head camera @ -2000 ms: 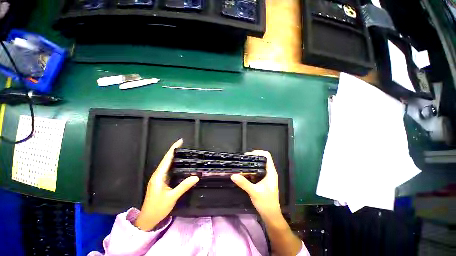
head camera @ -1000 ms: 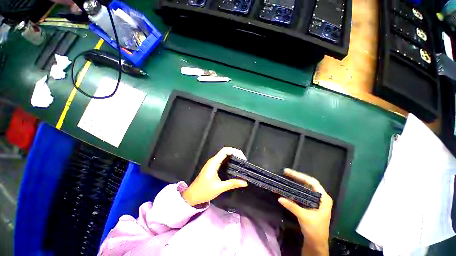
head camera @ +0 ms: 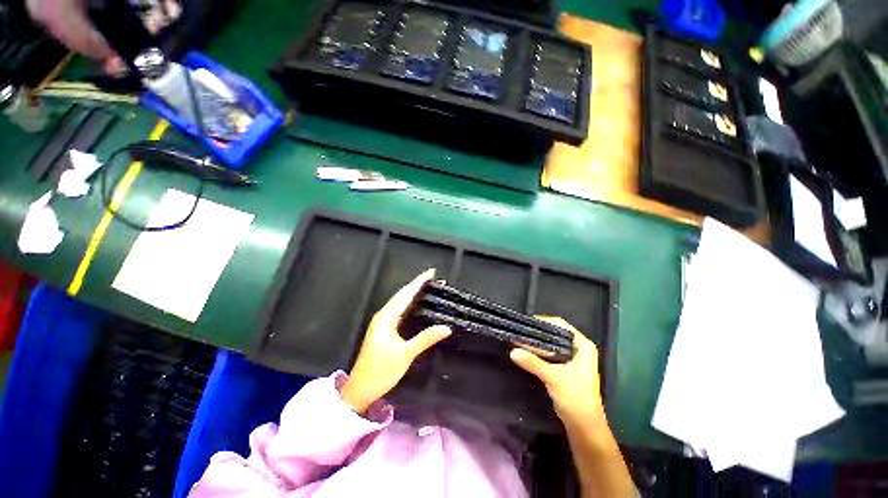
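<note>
A stack of phones [head camera: 497, 321], several dark slabs with striped edges, is held level above the four-slot foam tray [head camera: 326, 287]. My left hand [head camera: 389, 350] grips the stack's left end, thumb at the near side. My right hand [head camera: 570, 374] grips its right end the same way. The slots that show in the tray are bare; its near middle part is hidden by the stack, my hands and the pink sleeves.
Loaded foam trays [head camera: 438, 112] stand beyond. A side tray [head camera: 701, 180] lies on an orange-brown board [head camera: 599, 165]. Loose paper sheets [head camera: 745, 350] lie right. Left are a small paper sheet [head camera: 185, 255], parts bin [head camera: 239, 146], blue crate [head camera: 49, 336] and another person's hand [head camera: 83, 29].
The view has swung left and back partly right, bringing the crate, tissue and another person's hand into sight. Both my hands still hold the stack, which now looks tilted in the picture.
</note>
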